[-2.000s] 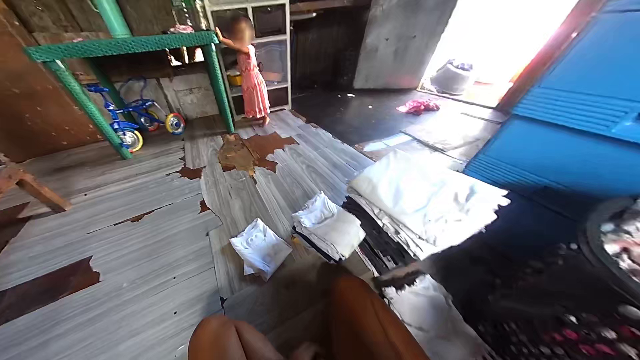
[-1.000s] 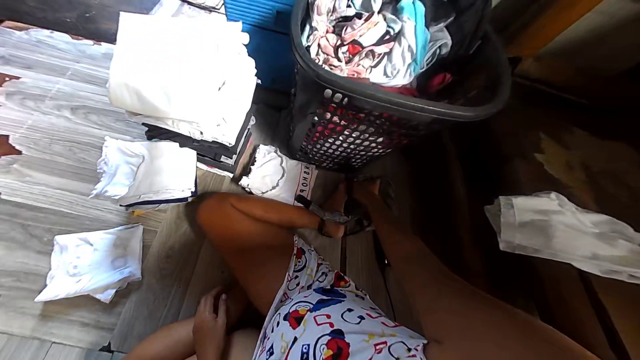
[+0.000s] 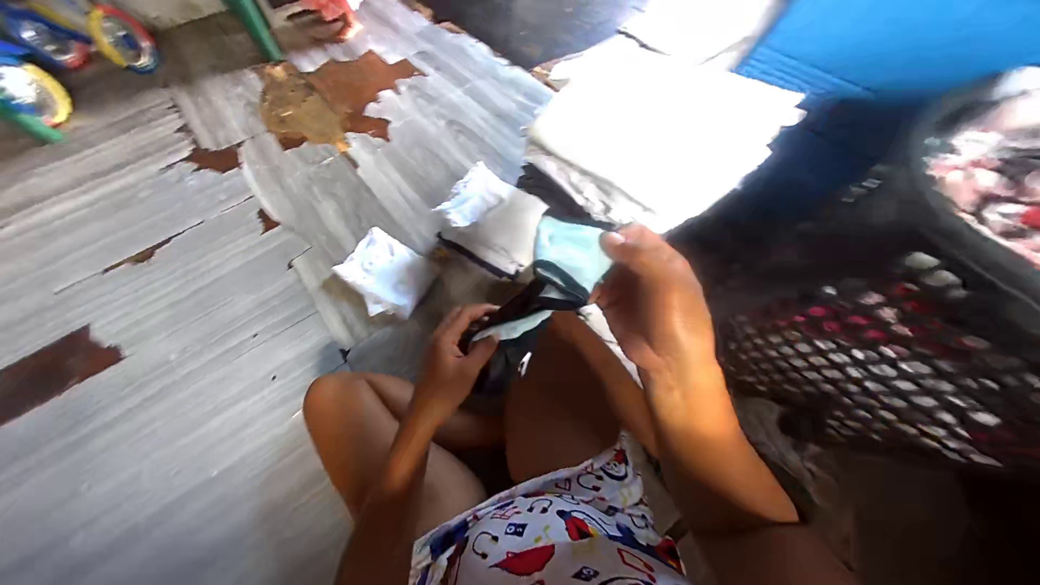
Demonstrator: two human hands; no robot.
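A small light-green and black cloth garment (image 3: 573, 252) is stretched between my two hands above my legs. My left hand (image 3: 459, 357) grips its dark lower part, while my right hand (image 3: 650, 284) pinches the light-green edge at the upper right. Just beyond it lies a folded pile of white and dark cloth (image 3: 500, 231). A folded white cloth (image 3: 386, 275) rests separately on the floor to the left. Farther back is a large stack of white cloth (image 3: 658, 138), washed out by bright light, with darker cloth under it.
On the right stands a black perforated laundry basket (image 3: 877, 349) with mixed clothes (image 3: 995, 171) in it. A blue panel (image 3: 877, 41) is behind. A small child's bicycle (image 3: 49, 49) stands at the upper left. The floor covering (image 3: 162, 244) is torn in several places.
Both hands have come up in front of me and now hold the green and black garment; one second ago a hand rested by my leg. The view has swung back toward the left.
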